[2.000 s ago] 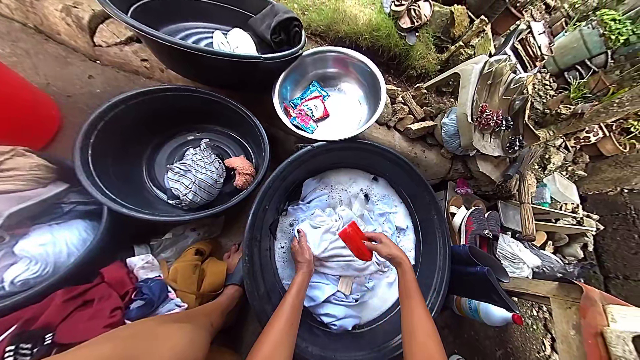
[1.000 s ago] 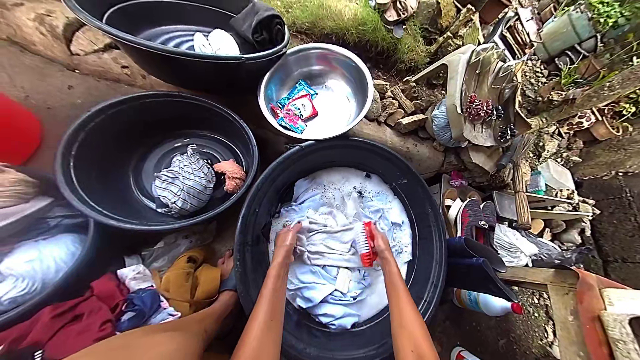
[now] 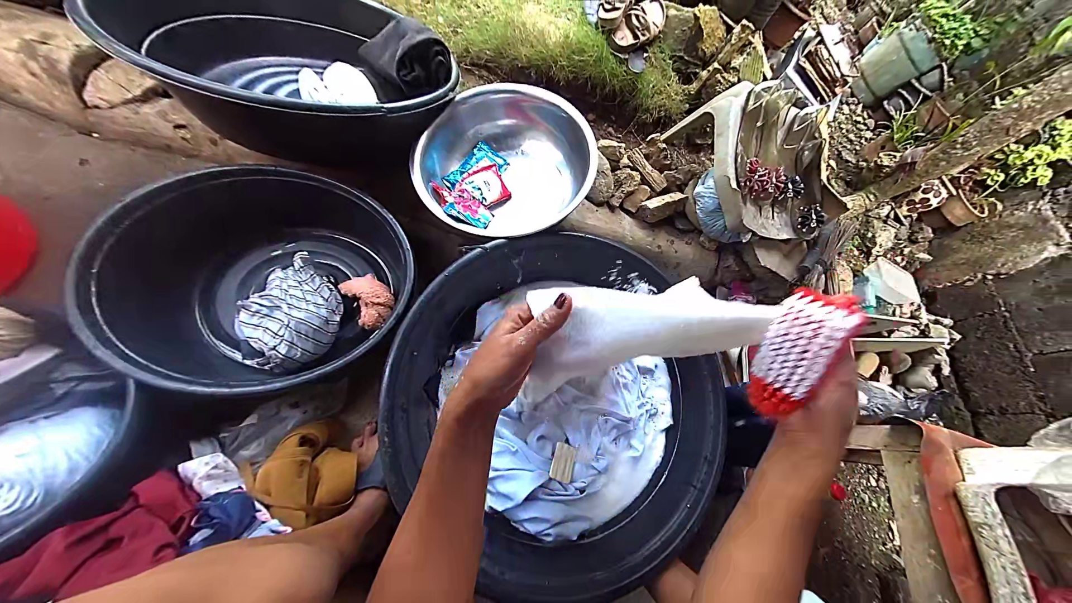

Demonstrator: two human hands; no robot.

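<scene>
A black plastic basin (image 3: 699, 469) holds soapy water and light blue cloth (image 3: 536, 494), with a small tan block (image 3: 563, 462) lying on the cloth. Above it a white wet cloth (image 3: 653, 322) is stretched between my hands. My left hand (image 3: 515, 347) pinches its left end, thumb on top. At the right my right hand (image 3: 825, 402) grips a red scrub brush (image 3: 804, 352) with its white and red bristles turned up toward the camera; the cloth's right end reaches the brush, and whether the fingers also hold it is hidden.
A second black basin (image 3: 84, 285) at left holds striped cloth (image 3: 289, 318) and a peach cloth (image 3: 368, 300). Behind stand a steel bowl (image 3: 586, 159) with colourful sachets (image 3: 473, 184) and another black tub (image 3: 251, 126). Clothes (image 3: 126, 528) lie at lower left; a wooden frame (image 3: 913, 502) is at right.
The white cloth has been lifted out of the suds and stretched. My right hand has moved up and right with the brush, whose bristles now face the camera.
</scene>
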